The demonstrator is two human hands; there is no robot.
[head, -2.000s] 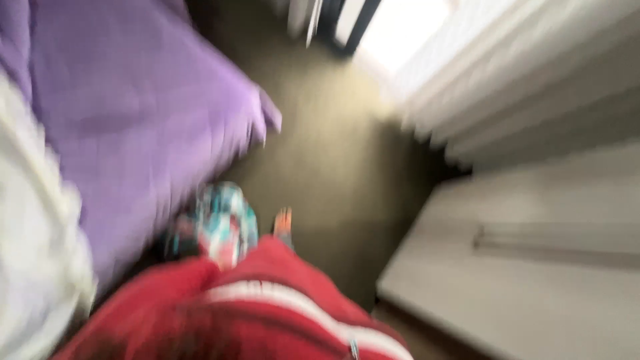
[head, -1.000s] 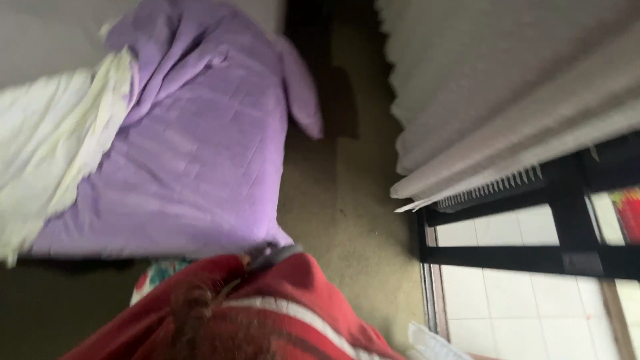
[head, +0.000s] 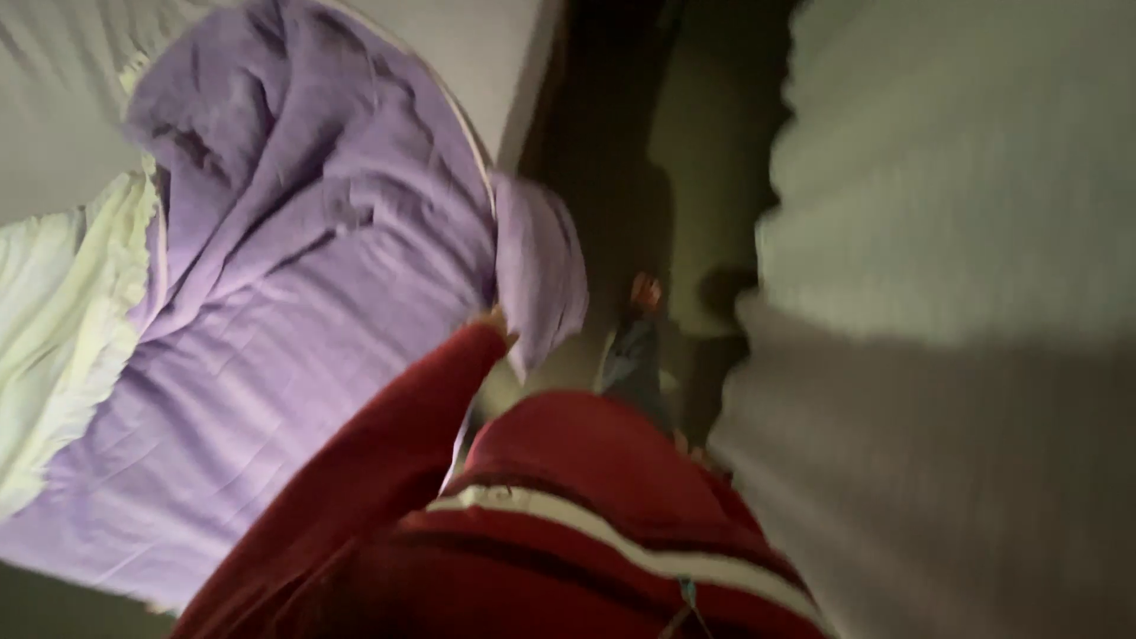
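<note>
A crumpled purple quilt (head: 355, 257) lies over the bed at the left. My left hand (head: 499, 324), at the end of a red sleeve, is at the quilt's right edge; its fingers are mostly hidden and whether they grip cannot be told. A purple flap of cloth (head: 541, 266) hangs over the bed's side just beyond that hand. Pale yellow ruffled cloth (head: 71, 328) lies on the quilt's left side. Near the lower right of my red top, a small blurred bit of skin, perhaps my right hand (head: 697, 451), shows; its fingers cannot be made out.
The pale mattress (head: 461, 53) shows beyond the quilt. A long light curtain (head: 941, 204) hangs along the right side. Between bed and curtain runs a dark, narrow strip of floor (head: 701, 177), where my foot (head: 646, 291) shows.
The view has shifted along the bed; the black-framed opening and white tiles seen at the right a second ago are out of view. My left arm now reaches out to the quilt's edge.
</note>
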